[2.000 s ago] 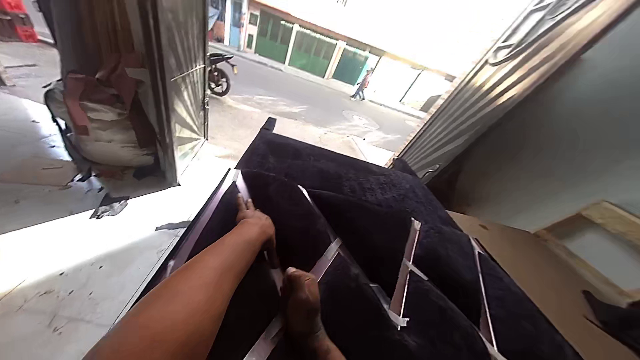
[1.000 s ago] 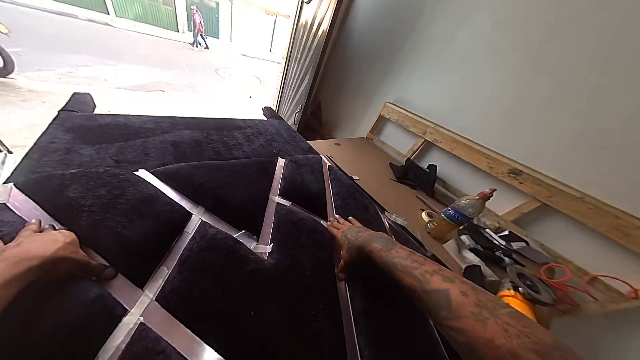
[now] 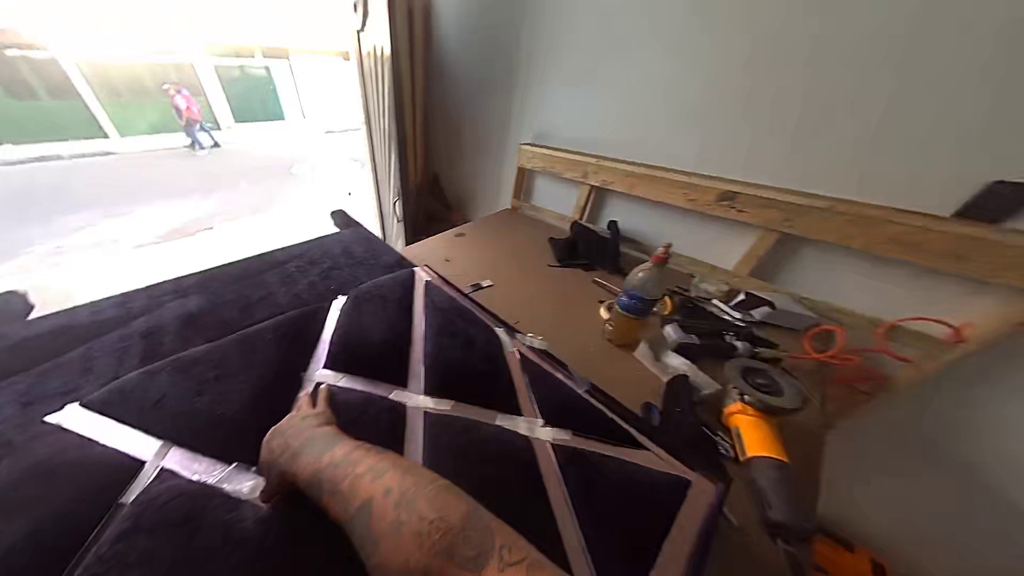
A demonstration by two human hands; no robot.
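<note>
A dark velvety upholstered panel (image 3: 472,344) fills the lower left of the head view, crossed by pinkish-silver strips (image 3: 418,344) held with pieces of clear tape (image 3: 424,401). My right hand (image 3: 298,448), on a tattooed forearm, rests on the panel with its fingertips at the junction of two strips. Its thumb side is near the taped end of a wider strip (image 3: 152,450). The fingers are partly turned away, and whether they pinch anything is hidden. My left hand is outside the view.
To the right, a brown board (image 3: 512,248) bears a plastic bottle of amber liquid (image 3: 636,300), a yellow angle grinder (image 3: 756,432), an orange cord (image 3: 832,344) and black cloth (image 3: 588,246). A wooden frame (image 3: 720,196) leans along the wall. A person (image 3: 188,116) walks in the street outside.
The view has swung to the right. One second ago both hands were on the panel; my left hand has left the view, and my right hand is now at a different strip junction.
</note>
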